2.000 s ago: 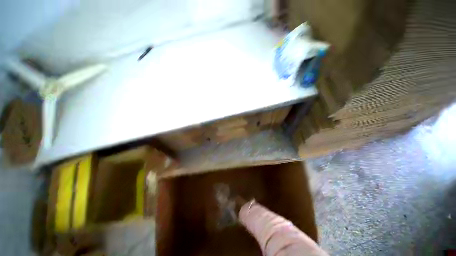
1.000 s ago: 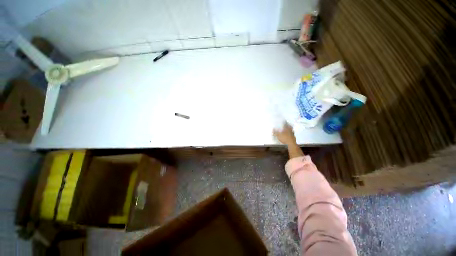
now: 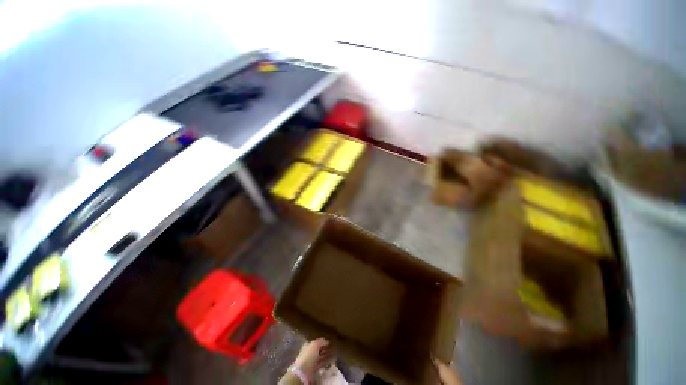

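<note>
An open, empty brown shipping carton (image 3: pixel 353 293) is low in front of me, tilted in view. My left hand (image 3: pixel 310 358) is at its near left edge, fingers curled at the rim. My right hand (image 3: pixel 447 373) is at its near right corner, mostly cut off by the bottom edge of the picture. Both hands seem to hold the carton; the image is blurred.
A red stool (image 3: pixel 228 312) stands left of the carton. A filled carton with yellow boxes (image 3: pixel 320 189) is beyond it. More part-filled cartons (image 3: pixel 556 218) are at right. The long white bench (image 3: pixel 169 184) at left bears yellow product boxes (image 3: pixel 48 277).
The view has swung from the white table with the plastic bag to the bench and floor. My right hand has left the bag area and is at the carton. My left hand has come into view.
</note>
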